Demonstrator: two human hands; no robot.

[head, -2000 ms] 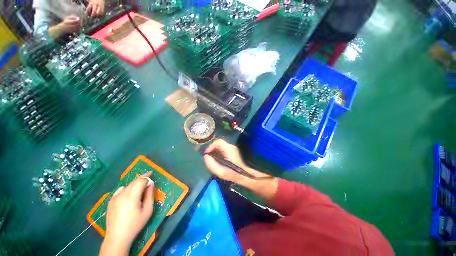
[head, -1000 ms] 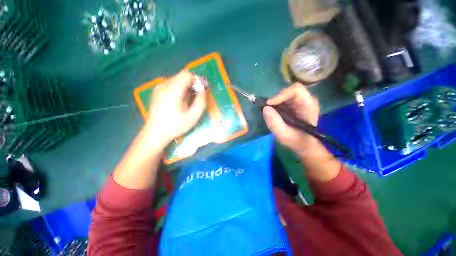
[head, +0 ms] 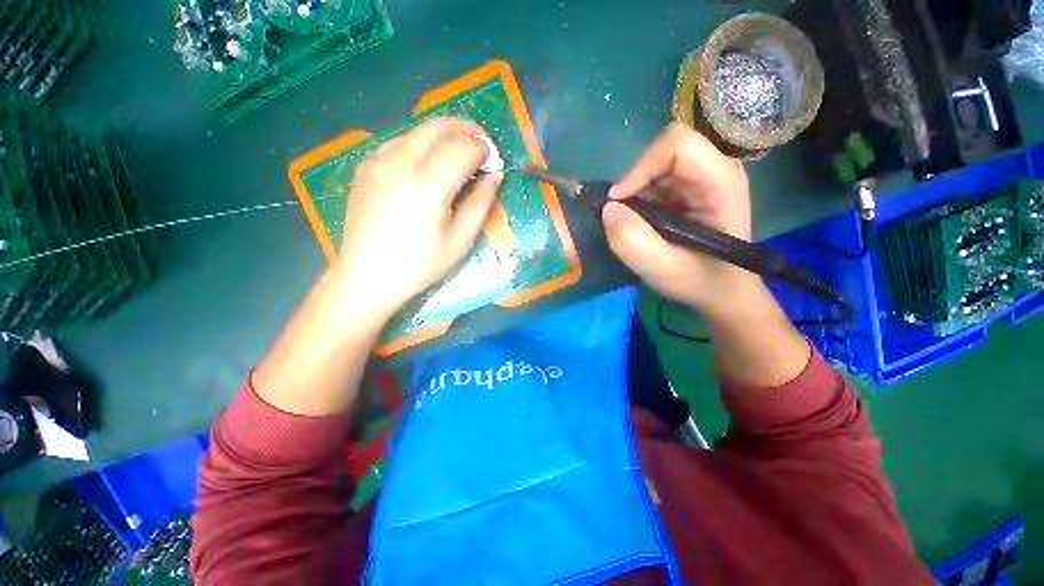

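Note:
A green circuit board (head: 529, 235) lies in an orange-rimmed fixture (head: 558, 244) on the bench in front of me. My left hand (head: 414, 206) is over the board and pinches solder wire (head: 160, 226), which runs in from the left. A small white wrap (head: 492, 151) shows at its fingertips. My right hand (head: 687, 218) holds a black soldering iron (head: 716, 243) like a pen. The iron's tip is over the board's upper right part, close to the left fingertips. Whether it touches the board I cannot tell.
A round pot (head: 815, 86) with silvery grains stands at upper right, beside a black station (head: 887, 103). A blue bin (head: 876, 332) with boards is at right. Assembled boards (head: 275, 46) lie at upper left, board stacks (head: 86, 218) at left. Another blue bin (head: 172, 475) is at lower left.
The view has turned downward onto the fixture. My right hand has moved from beside the pot to the board's right edge, and the iron tip has come closer to my left fingertips.

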